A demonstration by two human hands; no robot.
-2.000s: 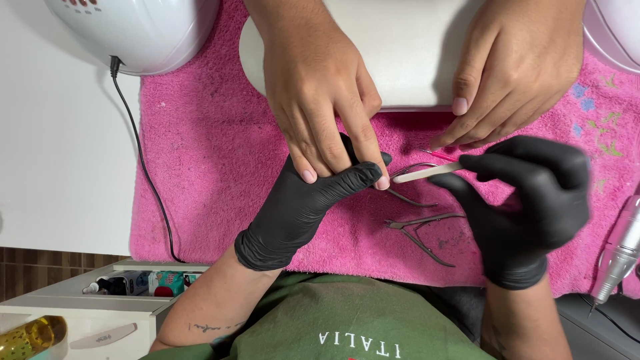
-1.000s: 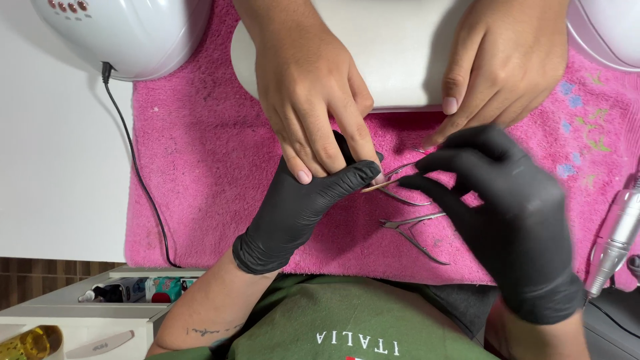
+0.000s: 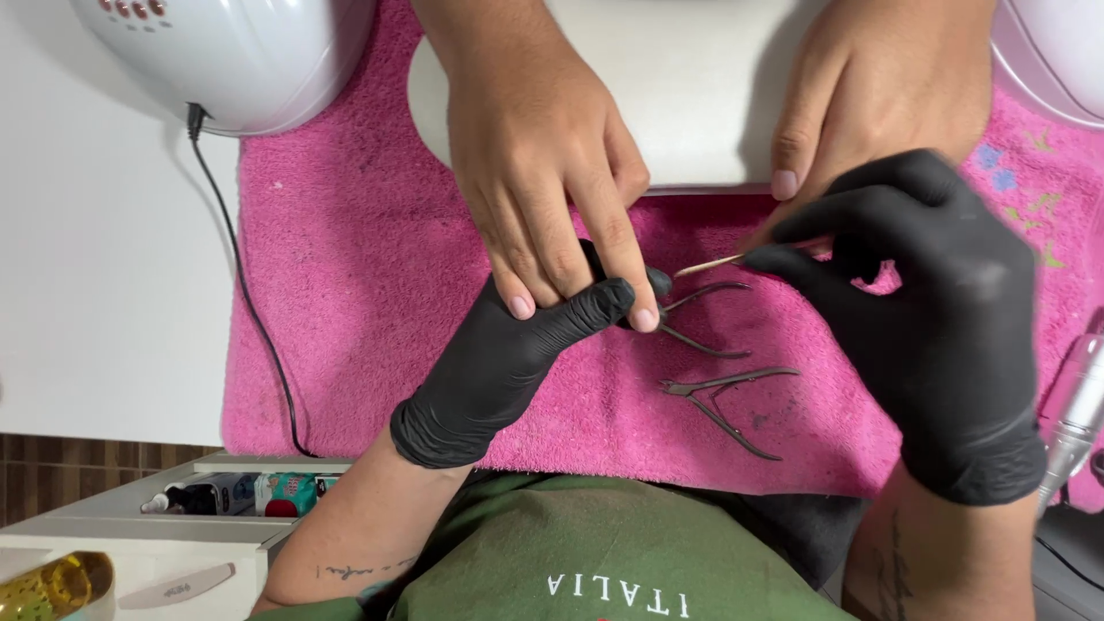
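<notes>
My left hand (image 3: 517, 362), in a black glove, holds a finger of another person's hand (image 3: 543, 155) between thumb and fingers. In my gloved right hand (image 3: 923, 319) a thin light stick (image 3: 709, 266) is pinched, its tip close to that finger but apart from it. The stick's other end is hidden by my fingers. A pair of cuticle nippers (image 3: 724, 410) lies on the pink towel (image 3: 345, 345); a second metal tool with spread handles (image 3: 707, 349) lies above it, its head hidden behind the held finger. The person's other hand (image 3: 880, 86) rests at the upper right.
A white hand rest (image 3: 673, 103) lies under the person's hands. White nail lamp (image 3: 233, 60) with a black cord (image 3: 233, 250) stands upper left. A silver handpiece (image 3: 1074, 414) is at the right edge. An open drawer (image 3: 172, 526) with bottles and a nail file (image 3: 177, 588) are lower left.
My right hand has drawn the stick back from the held finger, where its tip was a second ago. My left hand keeps its hold on the finger.
</notes>
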